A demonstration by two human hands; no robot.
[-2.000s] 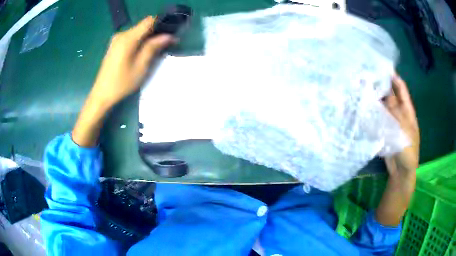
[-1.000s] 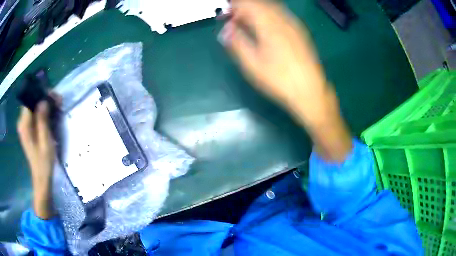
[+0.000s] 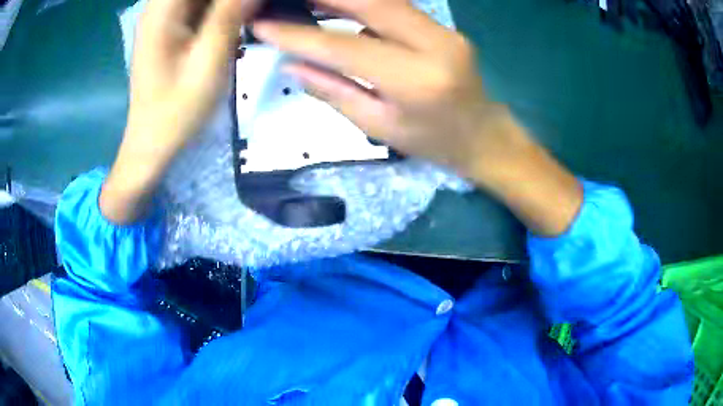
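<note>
A black bracket housing [image 3: 313, 212] lies on crinkled bubble wrap [image 3: 380, 202] in front of me, its white metal plate [image 3: 305, 131] facing up. One curved arm with a rounded end points toward me. My left hand [image 3: 178, 79] is at the housing's far left part, fingers near dark material at the top edge of the view. My right hand [image 3: 412, 87] is blurred and spread over the plate's upper right. The fingertips of both hands come close together there. Whether either hand grips anything cannot be told.
A green tabletop [image 3: 602, 135] lies around the wrap, with its near edge just before my body. Dark strips [image 3: 690, 67] lie at the far right. A green crate [image 3: 701, 317] is low at the right. A black crate [image 3: 194, 309] is low at the left, below the table edge.
My right hand has come from the far side of the table to over the plate. The view has turned, so the housing now shows nearer the middle.
</note>
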